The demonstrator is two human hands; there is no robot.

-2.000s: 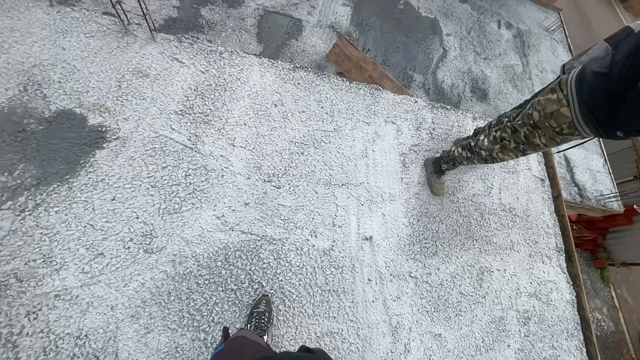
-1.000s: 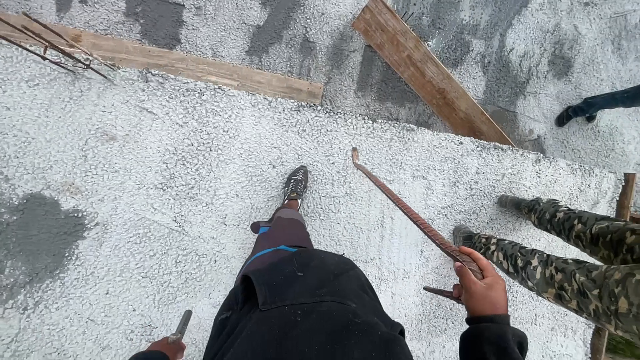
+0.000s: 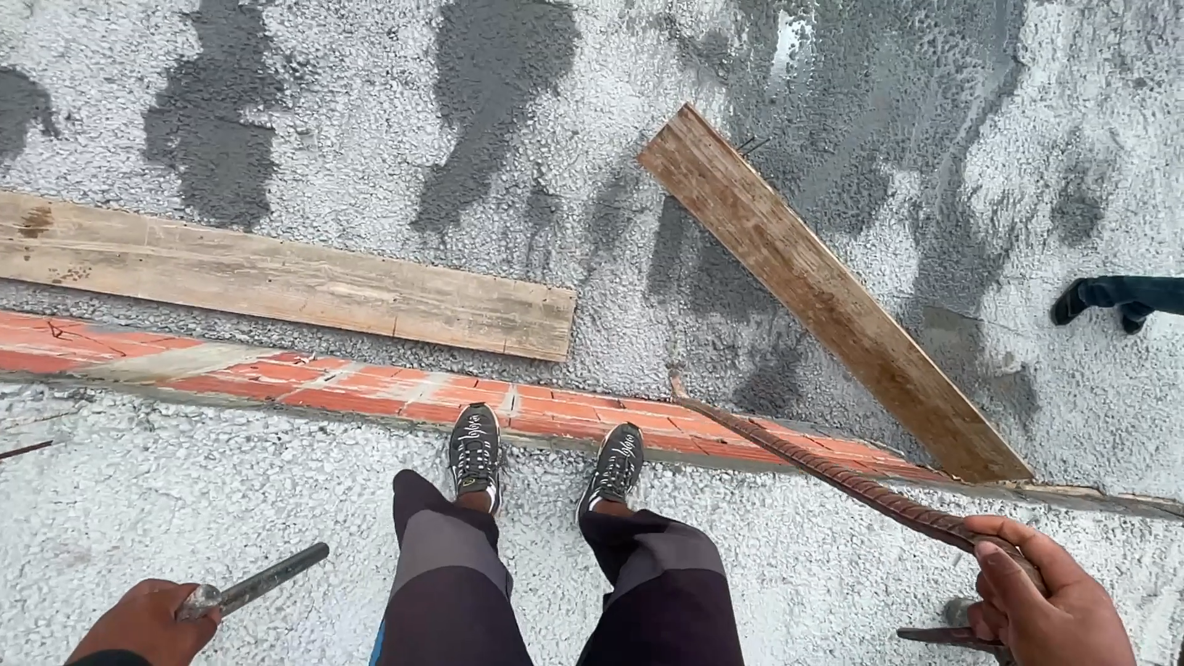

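Observation:
In the head view, my left hand (image 3: 148, 622) at the lower left is closed around a grey metal tool with a round bar (image 3: 276, 575) pointing up and right. My right hand (image 3: 1050, 592) at the lower right grips a long, rusty ribbed steel bar (image 3: 832, 472); its bent far end lies over the brick wall's top edge. A second, pointed metal piece (image 3: 948, 635) sticks out left from below the same hand; its full shape is hidden. Both of my dark shoes (image 3: 475, 453) stand at the edge above the red brick wall (image 3: 370, 384).
Beyond the wall is a lower, rough concrete surface with wet patches. A pale plank (image 3: 305, 287) lies there at the left, and a brown board (image 3: 832, 296) slants against the wall at the right. Another person's legs (image 3: 1124, 298) show at the far right. Thin rusty rods (image 3: 26, 450) show at left.
The view has moved forward to the slab's edge, and the brick wall face now shows. Both of my feet are now side by side. The camouflage-trousered legs have left the view.

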